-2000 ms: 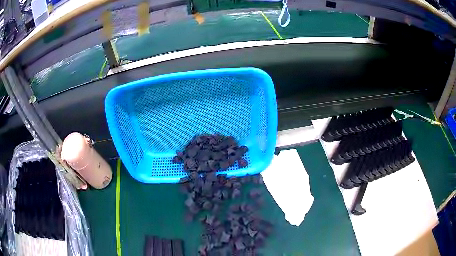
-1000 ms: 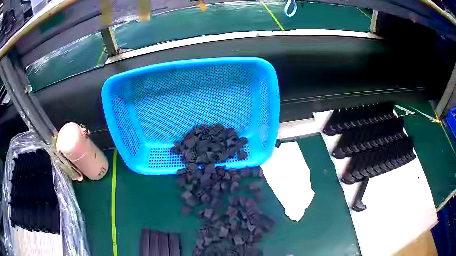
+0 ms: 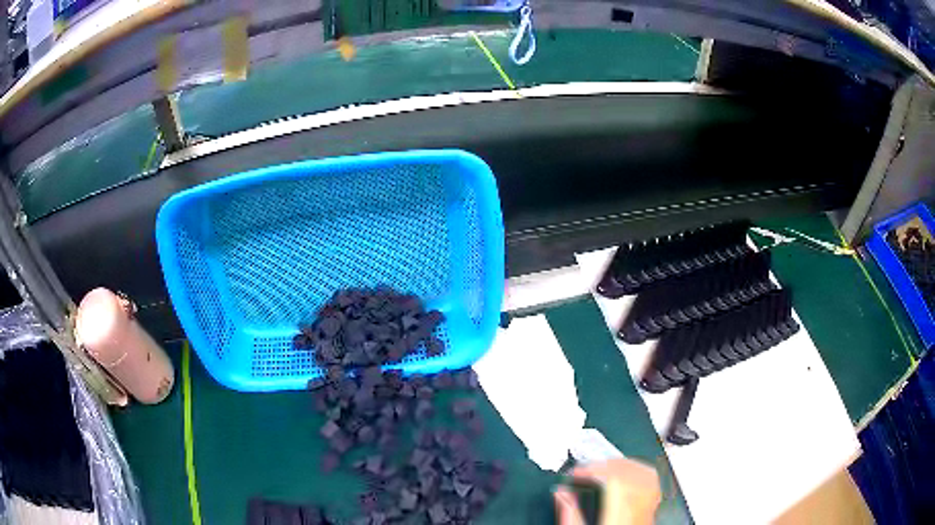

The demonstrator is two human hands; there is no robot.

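My right hand (image 3: 620, 492) is at the bottom edge, blurred and partly cut off. A dark thing, apparently a black part (image 3: 587, 498), shows between its thumb and fingers. My left hand is not in view. Small black pieces (image 3: 374, 328) lie heaped in the tipped blue basket (image 3: 496, 236) and spill onto the green mat. Long black parts (image 3: 285, 511) lie side by side at the bottom edge. Finished black assemblies (image 3: 718, 344) stand in three slanting rows on the white sheet (image 3: 769, 441). A single one (image 3: 684, 415) lies in front of them.
A crumpled white wipe (image 3: 533, 385) with a translucent end (image 3: 595, 448) lies just above my right hand. A pink bottle (image 3: 125, 347) and a plastic-lined tray of black parts (image 3: 41, 420) are at left. A blue parts bin (image 3: 890, 246) is at far right.
My right hand has come into view at the bottom. The wipe's translucent end now shows. The view has swung right, so the bench things sit further left and the blue parts bin shows more.
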